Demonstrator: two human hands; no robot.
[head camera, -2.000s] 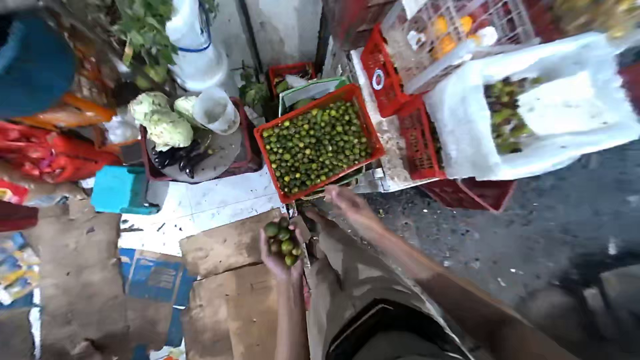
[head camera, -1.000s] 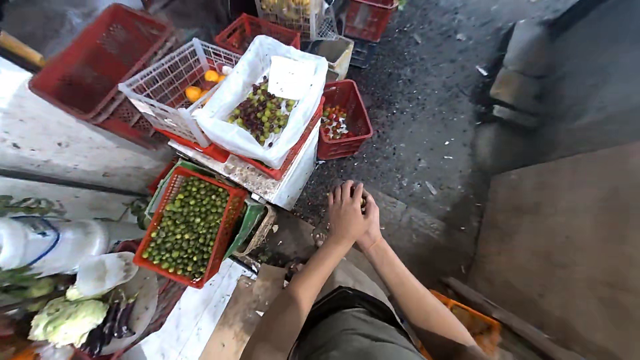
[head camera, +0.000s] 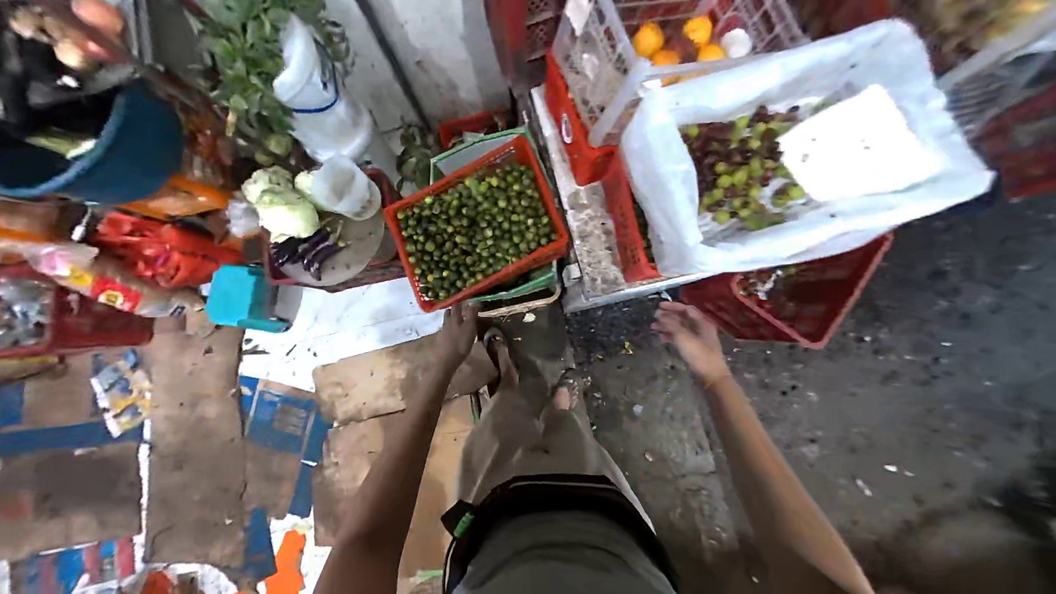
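Note:
A red plastic basket (head camera: 478, 221) full of small green citrus fruits stands in front of me, on top of a green crate. My left hand (head camera: 459, 328) is at its lower edge; its fingers are partly hidden against the rim, so its grip cannot be told. Over the floor beside the white-topped stand, my right hand (head camera: 691, 337) has its fingers partly bent, and nothing clear shows in it. Grapes (head camera: 747, 169) lie in a white-lined crate (head camera: 668, 177) beyond that hand, with a white sheet (head camera: 854, 148) on them.
Dark red crates (head camera: 813, 305) stand below the grapes. Oranges (head camera: 649, 39) sit in a grey crate behind. To the left are eggplants (head camera: 309, 250), a cabbage (head camera: 285, 210), a teal container (head camera: 239, 299) and a blue tub (head camera: 140, 148). Flattened cardboard (head camera: 194, 437) covers the floor.
My hands were together one second ago and are now apart, the left at the citrus basket. Two seconds ago the left hand held several green fruits; none show in it now. The view has swung left.

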